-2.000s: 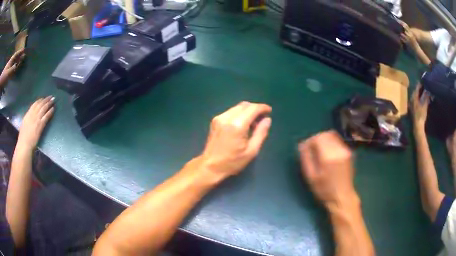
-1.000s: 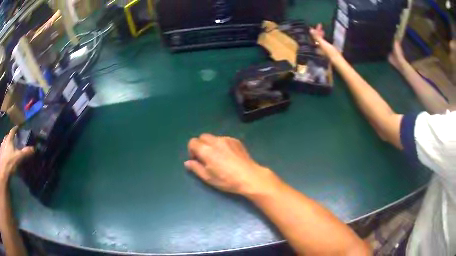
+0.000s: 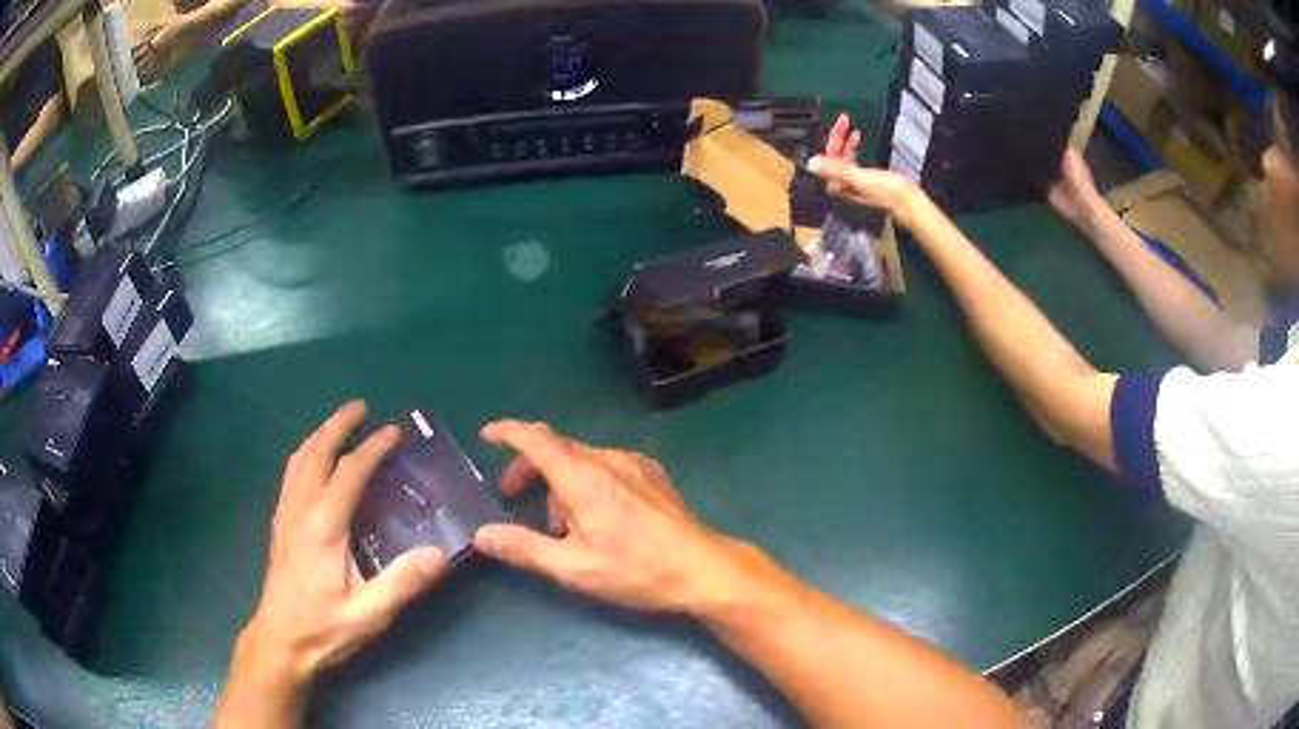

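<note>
A closed black product box (image 3: 420, 491) with white print and a small white label at its far edge lies in front of me, a little tilted. My left hand (image 3: 331, 548) holds it, fingers on its left side and thumb along its near edge. My right hand (image 3: 584, 516) is at the box's right side, fingers apart, thumb at its near right corner; whether it grips the box is hard to tell. An open black box (image 3: 705, 373) with its lid partly up stands farther off, dark parts inside.
Another open box (image 3: 858, 292) with bagged parts and a raised brown flap (image 3: 741, 164) is behind it, a person's hand (image 3: 862, 182) above. Stacked cartons stand left (image 3: 89, 406) and back right (image 3: 983, 121). A large black unit (image 3: 563, 86) is at the back of the green table (image 3: 342, 299).
My left hand has come into view holding a closed box. My right hand has its fingers spread beside that box. The view has shifted slightly right.
</note>
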